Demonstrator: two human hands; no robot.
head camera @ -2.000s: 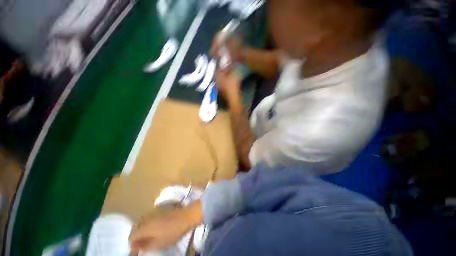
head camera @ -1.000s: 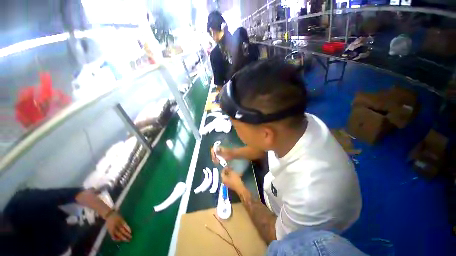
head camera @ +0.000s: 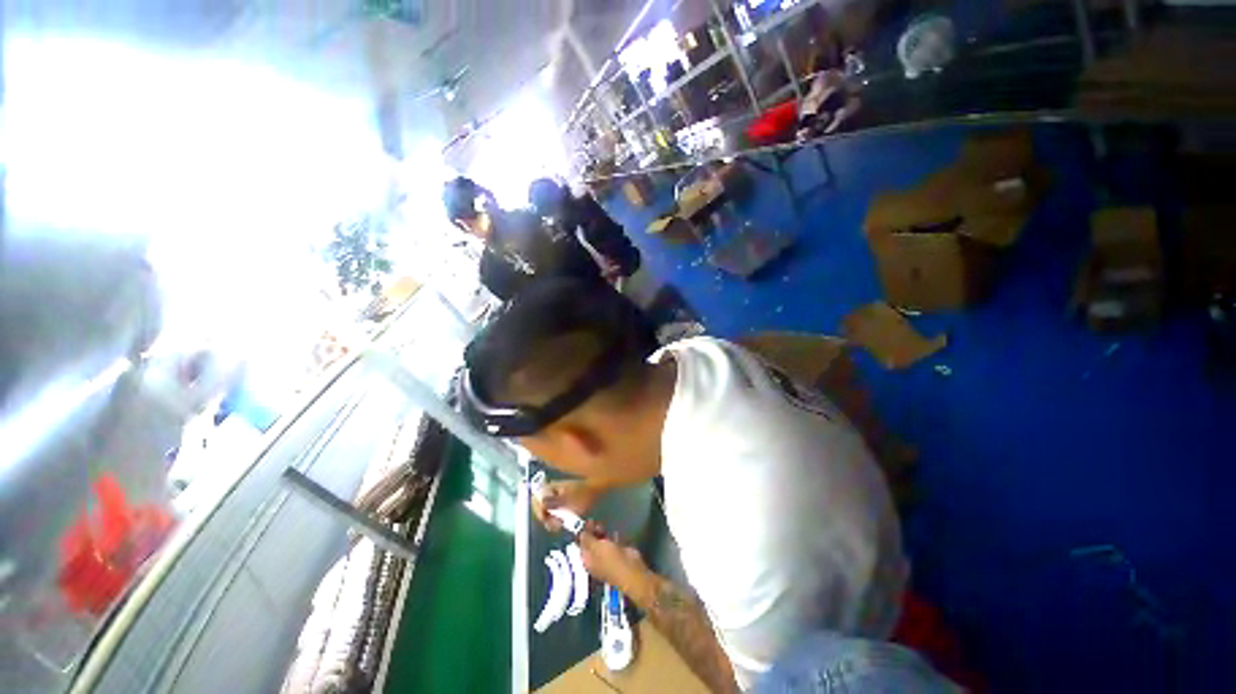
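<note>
Neither of my hands is in view; only a piece of a blue denim sleeve (head camera: pixel 847 667) shows at the bottom edge. Nearest in front, a white housing half (head camera: pixel 618 643) with a blue battery cell (head camera: pixel 614 599) lies at the edge of the brown cardboard (head camera: pixel 596 677). Curved white arms (head camera: pixel 557 588) lie beside it on the dark bench. The coworker in a white shirt holds a small white part (head camera: pixel 569 521) in both hands. A thin dark wire lies on the cardboard, cut off by the bottom edge.
The green belt (head camera: pixel 464 597) runs along the left of the bench. The coworker (head camera: pixel 786 502) sits close on the right. Two more people (head camera: pixel 542 244) are farther up the line. Nested white arcs (head camera: pixel 355 610) lie beyond the belt. Cardboard boxes (head camera: pixel 929 269) stand on the blue floor.
The view has swung up and to the right. My hand, seen earlier over white parts at the bottom, is out of view. The person's arm across the belt has also left the picture.
</note>
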